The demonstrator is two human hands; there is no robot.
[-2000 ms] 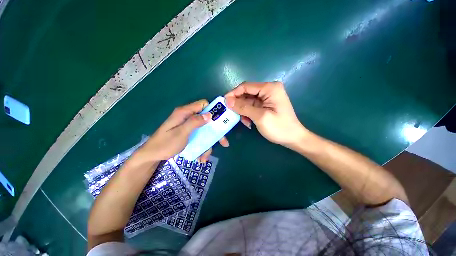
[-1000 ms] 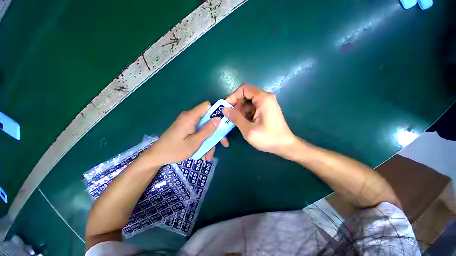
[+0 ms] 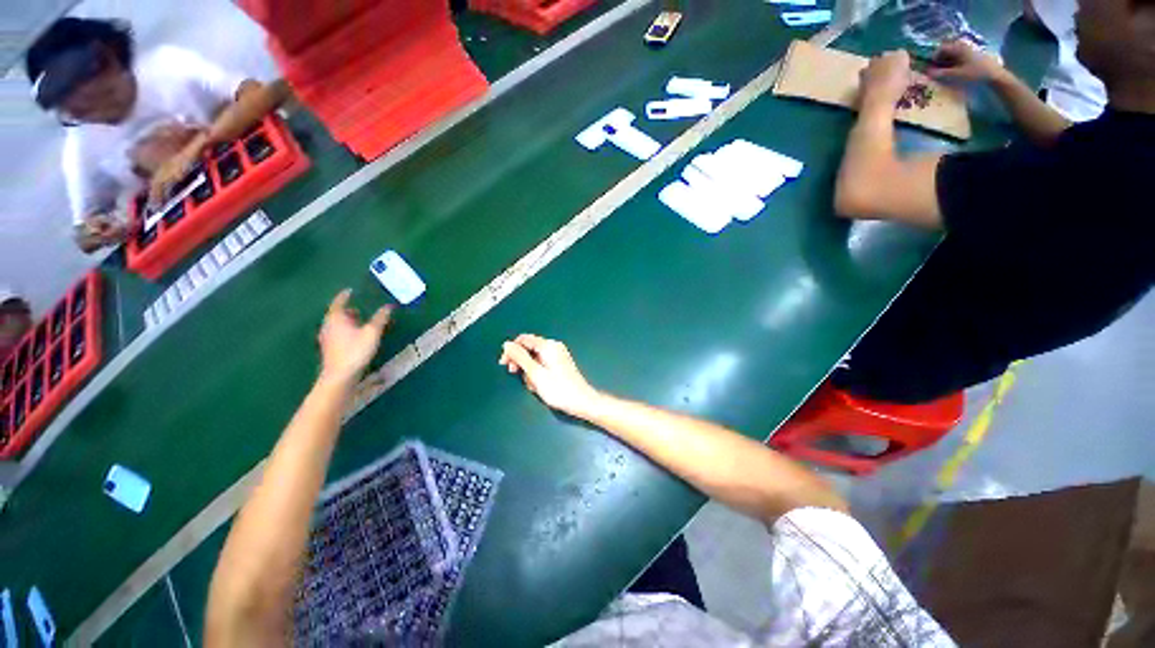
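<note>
A pale blue phone cover with a dark block at one corner [image 3: 398,277] lies on the belt. My left hand [image 3: 352,339] is just below it, fingers spread, holding nothing; I see a small gap between the fingertips and the cover. My right hand [image 3: 545,370] is over the near green surface, fingers curled together; nothing shows in it. The overlapping sheets of lens pieces [image 3: 386,551] lie at the lower left, partly hidden by my left forearm.
A pile of pale covers [image 3: 728,184] lies ahead beside the metal strip [image 3: 507,281]. More covers and a gold-coloured phone [image 3: 662,27] are on the belt. A neighbouring worker handles a cardboard piece [image 3: 821,74] at right. Across are red trays [image 3: 218,200] and another worker.
The view has widened and lifted. My hands have parted and no longer hold the cover; my left hand has reached out over the belt, and a cover lies at its fingertips.
</note>
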